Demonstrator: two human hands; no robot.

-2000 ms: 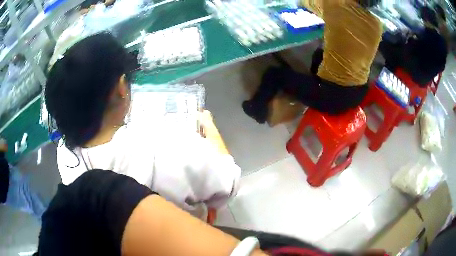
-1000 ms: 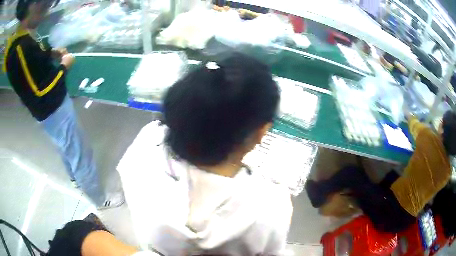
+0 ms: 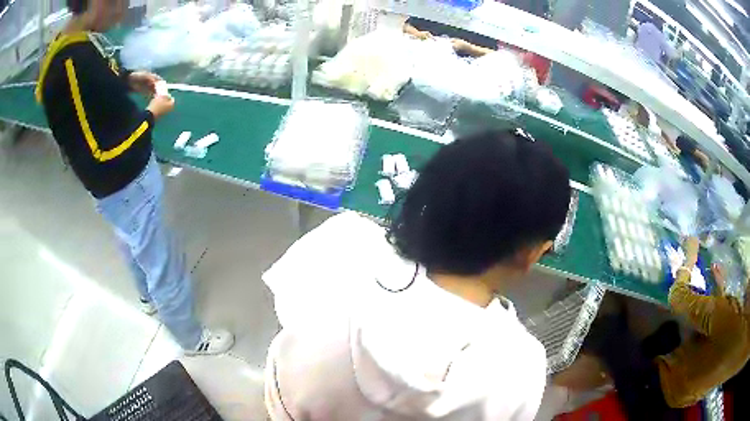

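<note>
Neither of my hands is in the picture. Nearest in front of me is the back of a seated person in a pale top [image 3: 403,337]. Beyond that person, a stack of clear trays with white pieces [image 3: 319,144] sits on a blue parts bin [image 3: 301,191] at the edge of the green bench [image 3: 234,156]. Several loose white housings [image 3: 395,171] lie to the right of the stack. A few more white pieces [image 3: 207,140] lie further left. A clear ribbed tray [image 3: 567,329] shows at the seated person's right side, partly hidden by the body.
A person in a black and yellow top [image 3: 103,115] stands at the bench on the left, holding a small white piece. A black ribbed platform [image 3: 156,399] with a looped handle is at bottom left. A filled tray [image 3: 629,222] and a person in brown [image 3: 707,329] are on the right.
The view has swung left, so bench and people sit further right than two seconds ago. My forearm has left the picture. The white pieces beside the stack and the black platform now show.
</note>
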